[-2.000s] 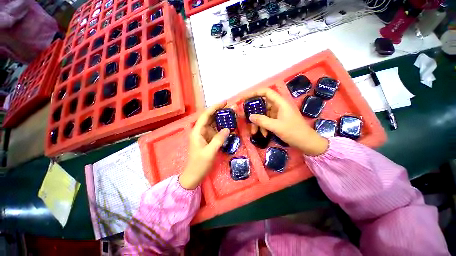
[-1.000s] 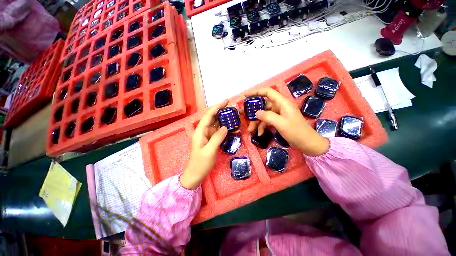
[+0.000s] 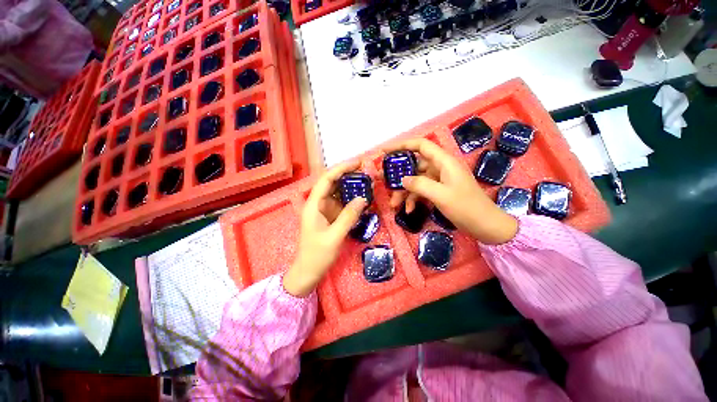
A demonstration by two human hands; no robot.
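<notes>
My left hand [image 3: 321, 232] holds a smartwatch head [image 3: 356, 187] upright, its screen lit with a purple-white grid, thumb on its lower edge. My right hand [image 3: 450, 191] holds a second lit smartwatch head [image 3: 400, 168] beside it, thumb at its lower right. Both are above an orange-red foam work tray [image 3: 259, 228]. Several dark watch heads lie loose in the tray: one [image 3: 378, 263] at the lower left, one [image 3: 435, 250] in the middle, others [image 3: 494, 166] at the right. Some under my hands are partly hidden.
Gridded foam storage trays [image 3: 189, 192] filled with dark watch heads stand at left. A printed sheet [image 3: 185, 290] lies partly under the work tray, a yellow slip [image 3: 94, 301] further left. A pen [image 3: 605, 161] lies on white paper at right. Wired fixtures [image 3: 424, 31] stand at back.
The watch head in my left hand rose slightly and shifted right, then came back down and left, with my thumb now over its lower edge. My right hand has barely moved.
</notes>
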